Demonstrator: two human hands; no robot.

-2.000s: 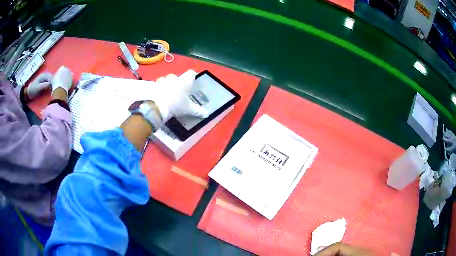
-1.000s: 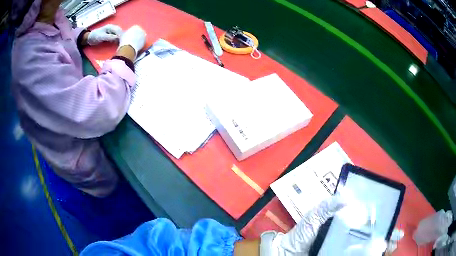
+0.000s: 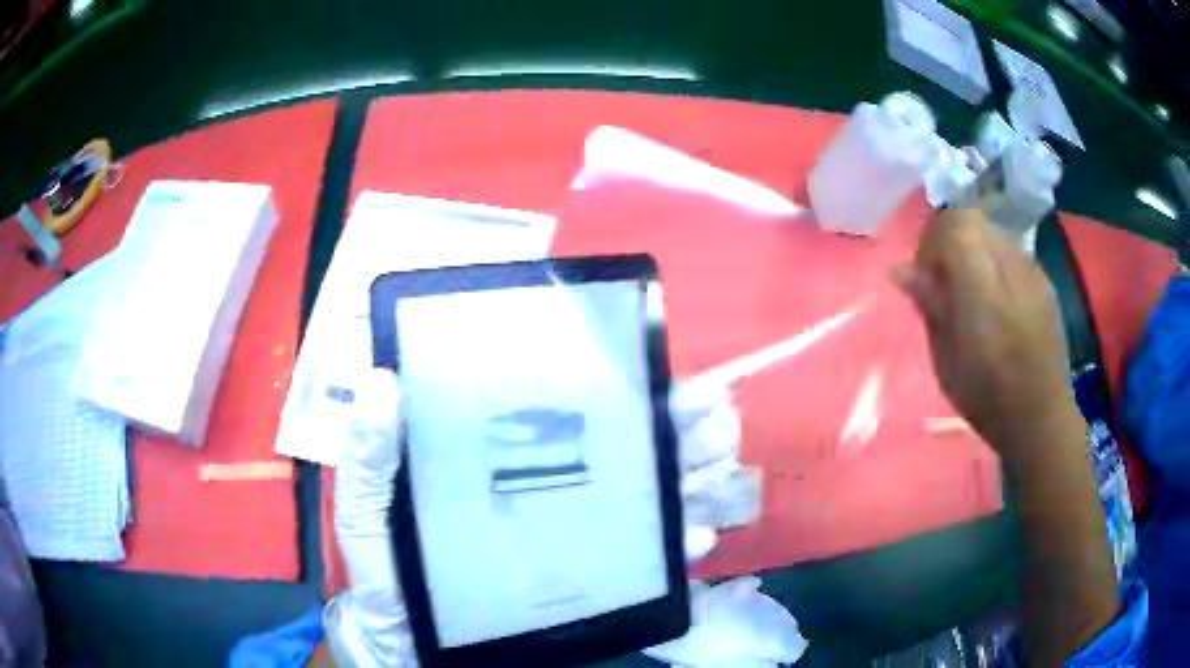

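Observation:
An e-reader (image 3: 529,457) with a black bezel and a lit pale screen is held face up in the lower middle. My left hand (image 3: 371,496), in a white glove, grips it from below, with the thumb side at its left edge and fingertips at its right edge. My bare right hand (image 3: 976,313) is at the upper right, its fingers curled beside a second dispensing bottle (image 3: 1024,183); whether it touches the bottle or holds anything is hidden. A crumpled white wipe (image 3: 737,629) shows at the bottom, right of the e-reader.
A flat white printed sleeve (image 3: 431,235) lies behind the e-reader on the red mat (image 3: 783,313). A white box (image 3: 183,300) and sheets (image 3: 65,431) are left. A solvent bottle (image 3: 861,170) stands upper right; a shallow white tray (image 3: 937,50) lies beyond. A tape roll (image 3: 81,189) is upper left.
My left hand first took the e-reader off the white box and has now brought it in front of me. My right hand has moved up to the bottles. The view has swung right.

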